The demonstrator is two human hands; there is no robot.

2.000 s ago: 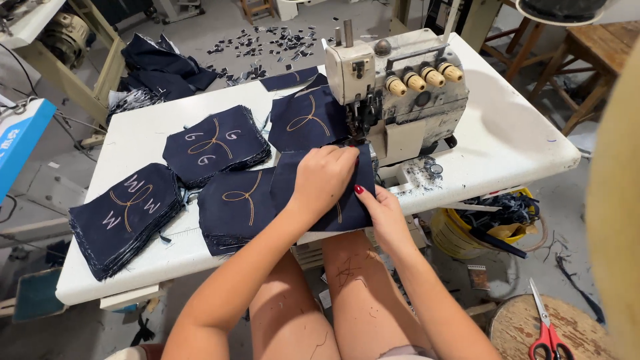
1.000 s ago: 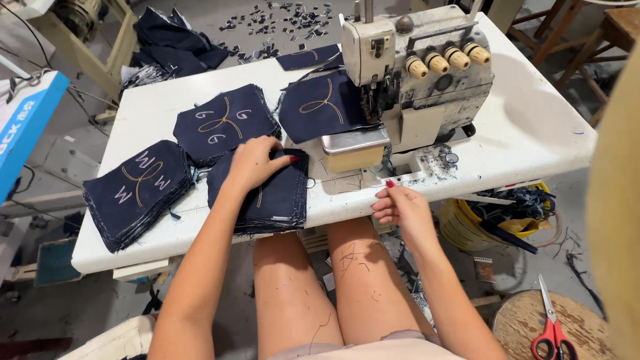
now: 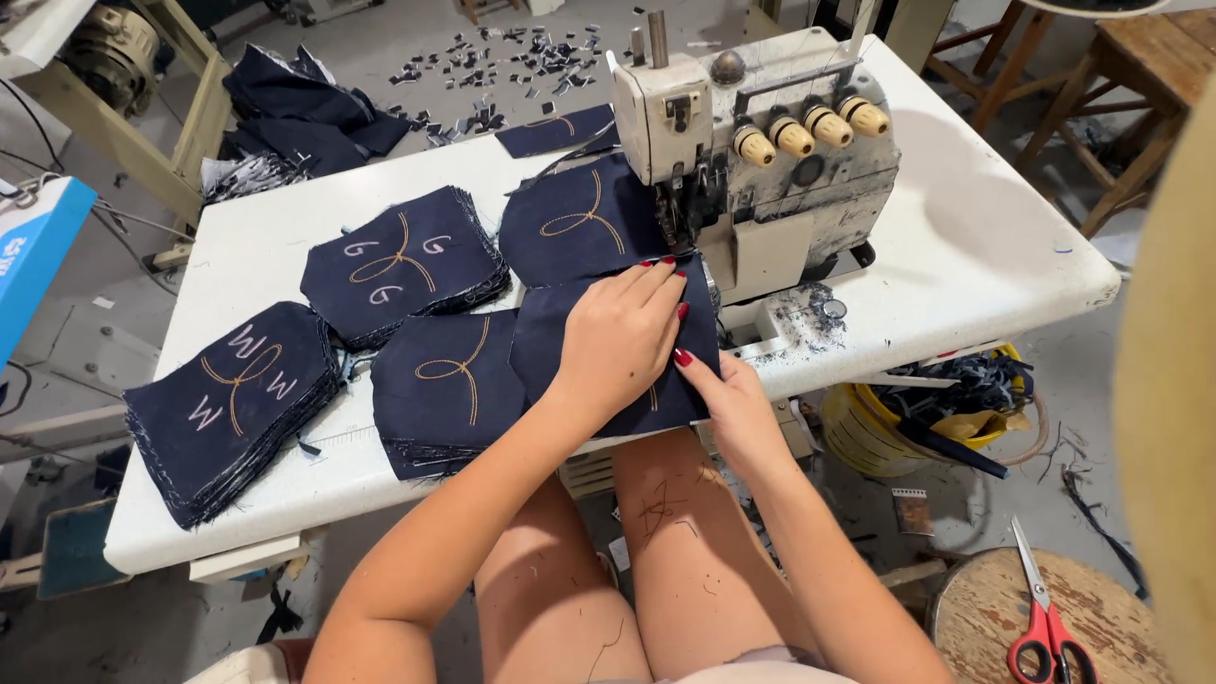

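My left hand (image 3: 622, 328) lies fingers together on a navy denim panel (image 3: 546, 332), pressing it flat just in front of the needle area of an overlock sewing machine (image 3: 760, 161). The panel's lower right edge is pinched between thumb and fingers of my right hand (image 3: 731, 404). Another stitched panel (image 3: 570, 218) lies behind, reaching the presser foot. To the left is a stack of panels (image 3: 446, 375) with tan loop stitching. Beyond it sit a stack chalked with G marks (image 3: 399, 256) and one chalked with M marks (image 3: 233, 404).
A yellow bucket of fabric scraps (image 3: 850, 432) stands below the white table (image 3: 997, 237) at right. Red-handled scissors (image 3: 1040, 608) rest on a round wooden stool (image 3: 978, 608). Navy cloth (image 3: 304, 104) and small clippings (image 3: 494, 66) lie on the floor behind.
A second ago my left hand was on the near stack and my right hand was empty by the table edge. Now both hold a panel at the machine, over the spot where the machine's front plate showed.
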